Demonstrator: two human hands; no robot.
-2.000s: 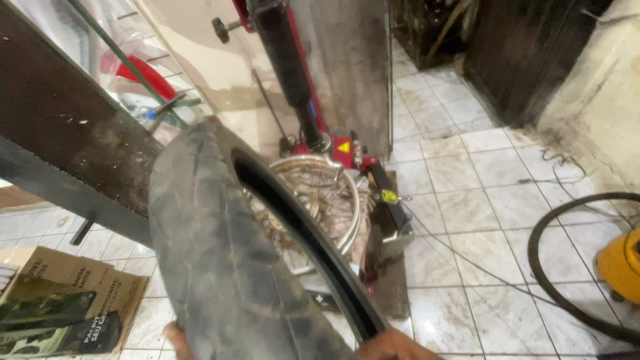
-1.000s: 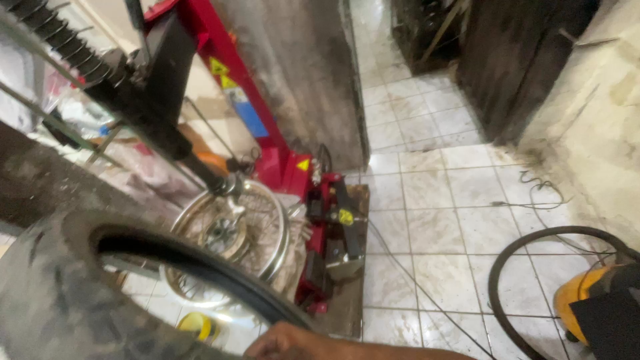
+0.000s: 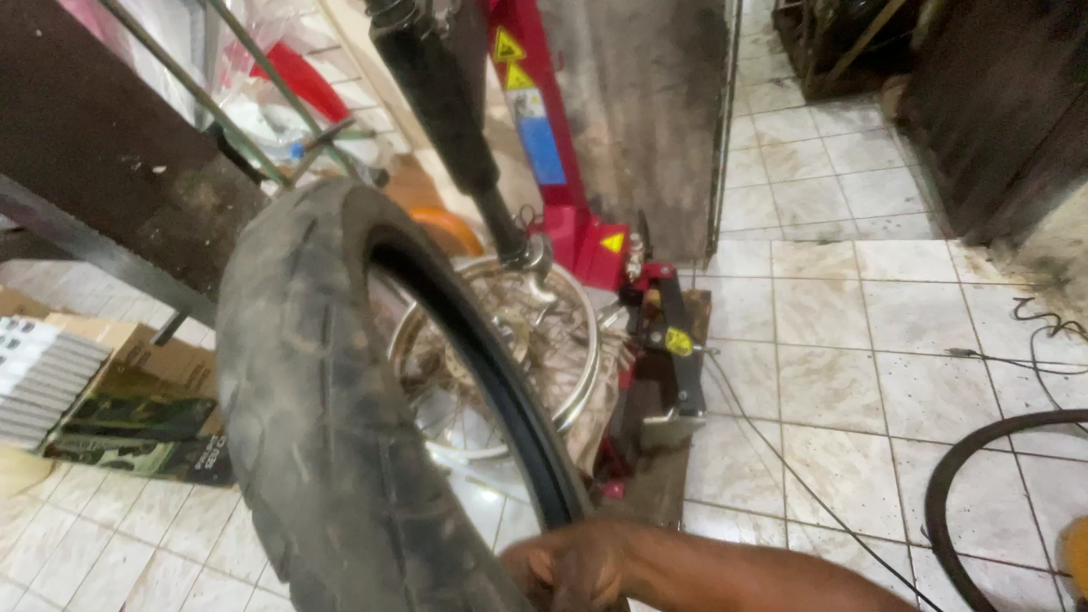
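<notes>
My right hand (image 3: 565, 565) grips the near right edge of a worn black motorcycle tire (image 3: 323, 382), which is held up off the floor and tilted, its inner opening facing right. The left hand is out of sight. Behind the tire, partly covered by it, a bare spoked wheel rim (image 3: 591, 357) lies on a red tire changer (image 3: 595, 246). The changer's dark upright shaft (image 3: 446, 110) comes down to a metal head at the rim's upper edge. A crumpled cloth (image 3: 608, 399) shows under the rim.
Cardboard boxes (image 3: 161, 365) stand on the tiled floor at the left. A dark panel (image 3: 102, 153) and metal bars are at the upper left. A thin cable (image 3: 790, 467) crosses the tiles (image 3: 824, 314) at the right. A thick black hose (image 3: 943, 484) curves near a yellow machine (image 3: 1075, 548).
The tire was lower and further left one second ago; now it stands more upright and nearer the middle. The right hand still grips it. The left fingertips on the tire two seconds ago are no longer visible.
</notes>
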